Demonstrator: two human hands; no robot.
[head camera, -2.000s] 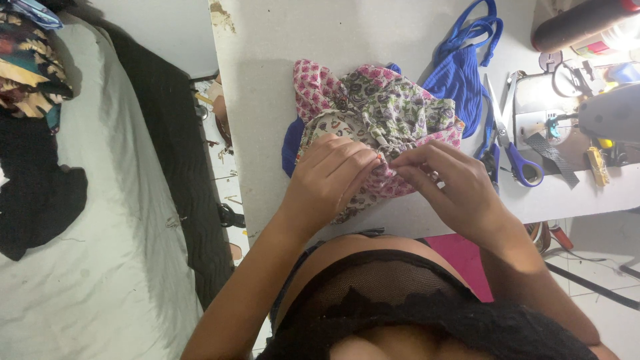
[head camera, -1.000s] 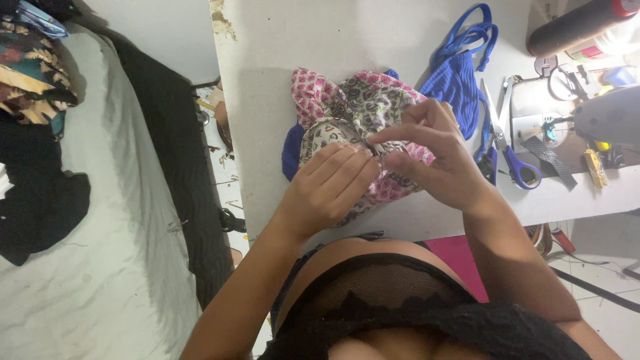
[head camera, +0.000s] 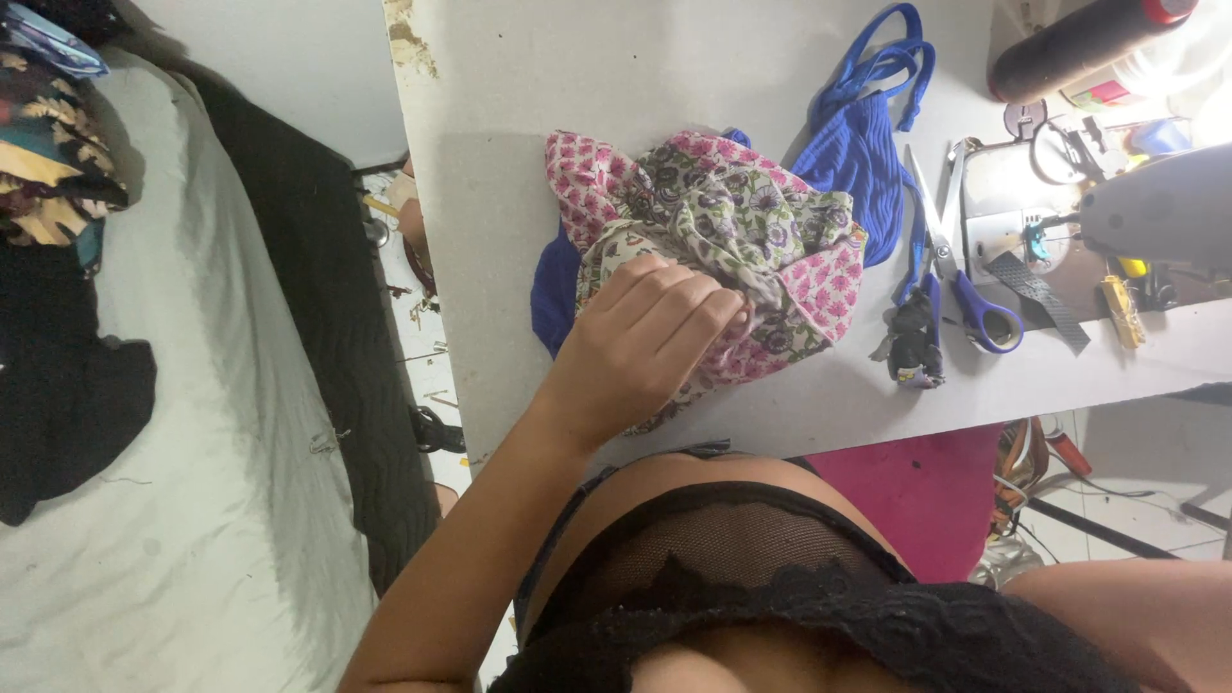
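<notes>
Bunched floral-printed fabric (head camera: 760, 221), in pink, green and white, lies on the white table, partly over a blue cloth (head camera: 554, 294). My left hand (head camera: 650, 337) rests on its near side with curled fingers, pinching a bit of the fabric near the fingertips; what exactly lies between them is hidden. My right hand is out of the picture; only part of that arm shows at the lower right. Right of the fabric lie a blue ribbed garment with straps (head camera: 852, 164) and scissors with blue handles (head camera: 989, 313), blades pointing away from me.
A sewing machine (head camera: 1155, 212) stands at the right, with a dark thread cone (head camera: 1088, 48) behind it. A black strip (head camera: 1039, 300) and a clothespin (head camera: 1122, 313) lie before it. Left of the table (head camera: 500, 404) are a chair or bed with a pale cover (head camera: 221, 404) and dark clothes (head camera: 58, 385).
My right hand has left the fabric and gone out of view to the lower right. My left hand stays at the fabric.
</notes>
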